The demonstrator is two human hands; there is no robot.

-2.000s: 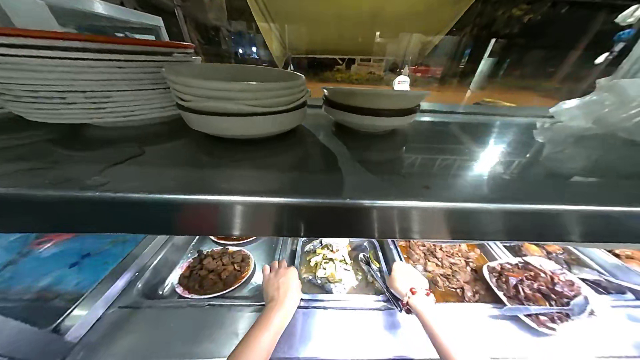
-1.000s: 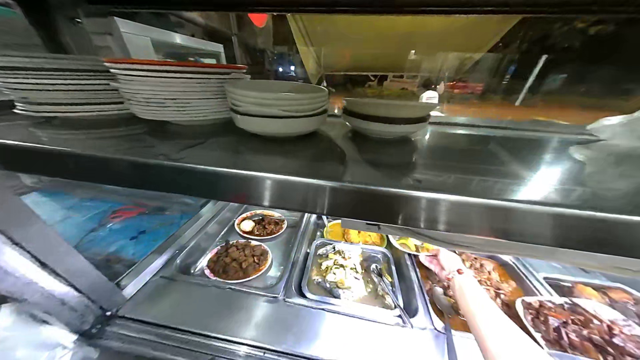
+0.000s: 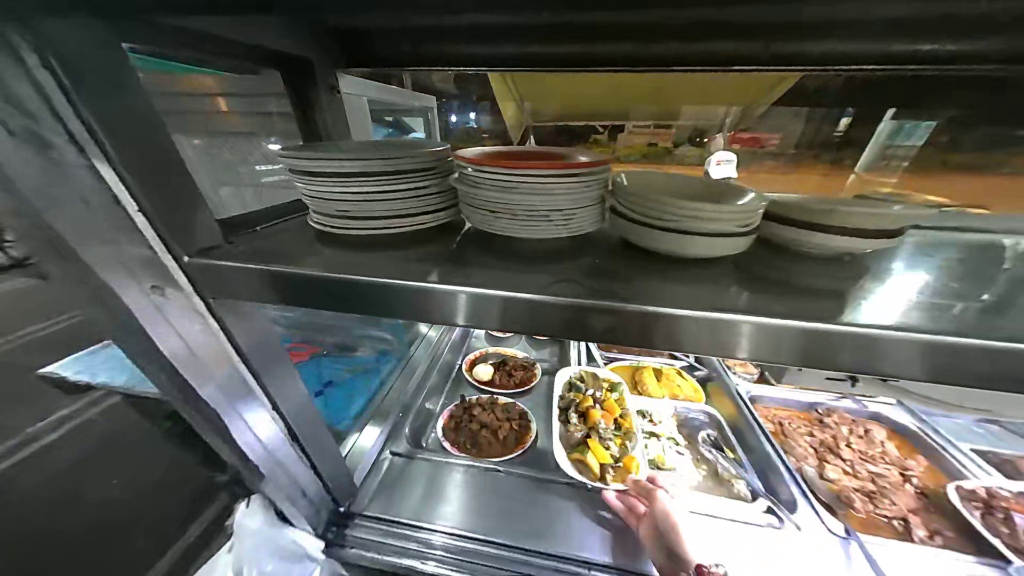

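Note:
My right hand (image 3: 650, 512), with a red bracelet at its wrist, has its fingers on the near end of a white oval dish of vegetables with orange chunks (image 3: 598, 428). The dish lies partly over the left side of a metal tray of pale food in liquid (image 3: 696, 456), which holds a metal utensil. A plate of yellow food (image 3: 658, 382) is behind it. To its left are a round plate of dark meat chunks (image 3: 486, 427) and a plate of dark stew with an egg (image 3: 502, 371). My left hand is out of view.
A steel shelf (image 3: 560, 300) above the food bears stacked plates (image 3: 532, 196) and bowls (image 3: 686, 212). A metal post (image 3: 152, 280) slants at the left. A tray of meat in sauce (image 3: 864, 464) with a utensil is at the right; a plastic bag (image 3: 272, 544) is at the lower left.
The left hand, seen two seconds ago beside the pale food, has left the view. The right hand has moved left from the far side of the meat tray. The view has shifted left.

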